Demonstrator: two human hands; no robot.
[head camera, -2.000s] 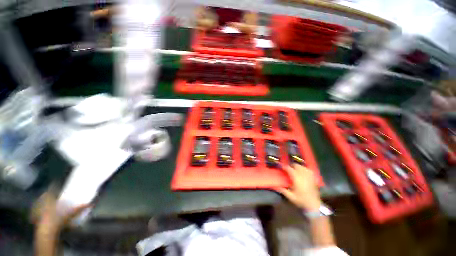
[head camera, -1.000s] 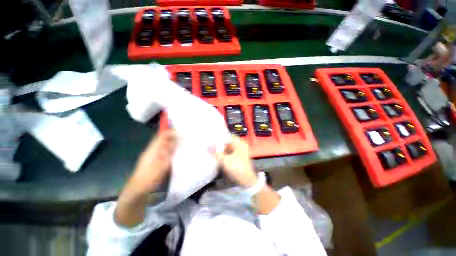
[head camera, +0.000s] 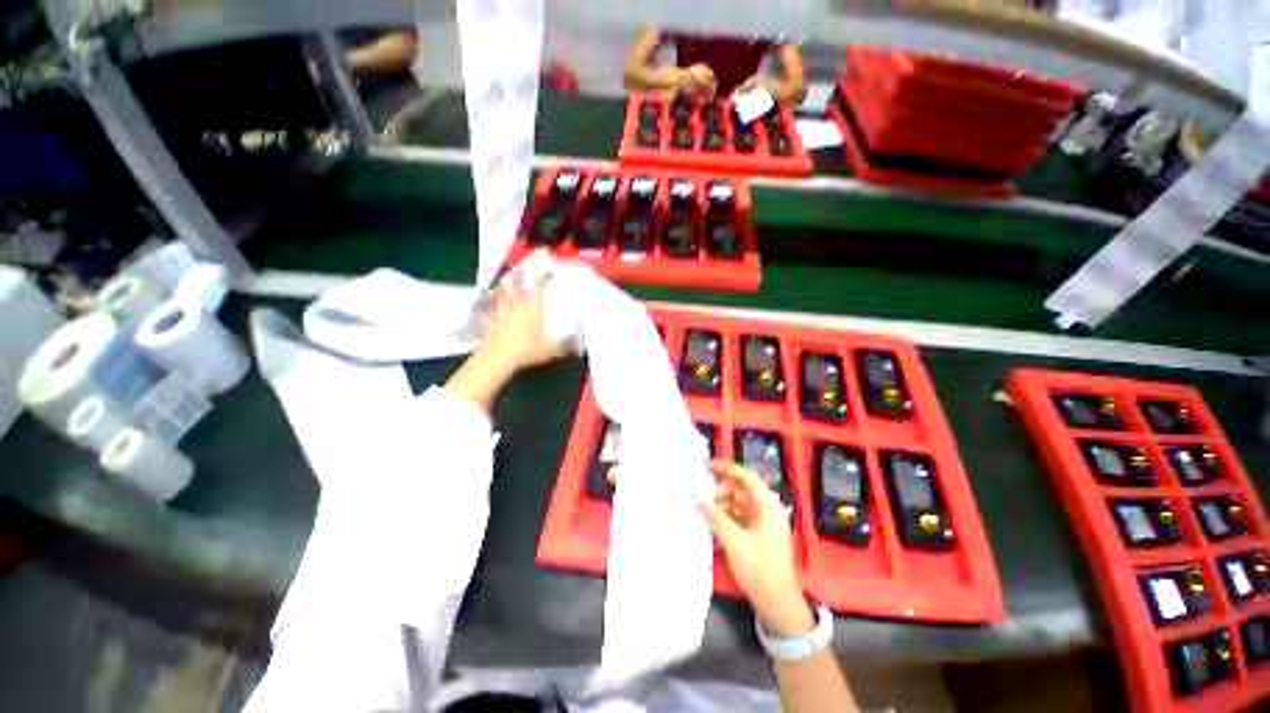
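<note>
A long white label strip (head camera: 652, 515) hangs over my left hand and runs down in front of me, covering the left part of a red tray (head camera: 891, 592). My left hand (head camera: 518, 332) holds the strip's upper part beyond the tray's upper left corner. My right hand (head camera: 752, 527) is over the tray's lower middle, fingertips at the strip's right edge; whether they pinch a label is too small to tell. Black units (head camera: 843, 495) with round gold marks lie in the tray pockets. The strip hides some pockets.
Another red tray (head camera: 1100, 557) of black units lies at right. A filled red tray (head camera: 752, 265) sits on the green conveyor. Label rolls (head camera: 181, 346) stand at left. Printed strips hang above. Beyond the belt are stacked trays (head camera: 940, 126) and a person's hands (head camera: 683, 81) at another tray.
The view has tilted up. My left hand has moved away from me, up the strip, stretching it out. My right hand has gone from the tray, to the strip, and stays at its edge.
</note>
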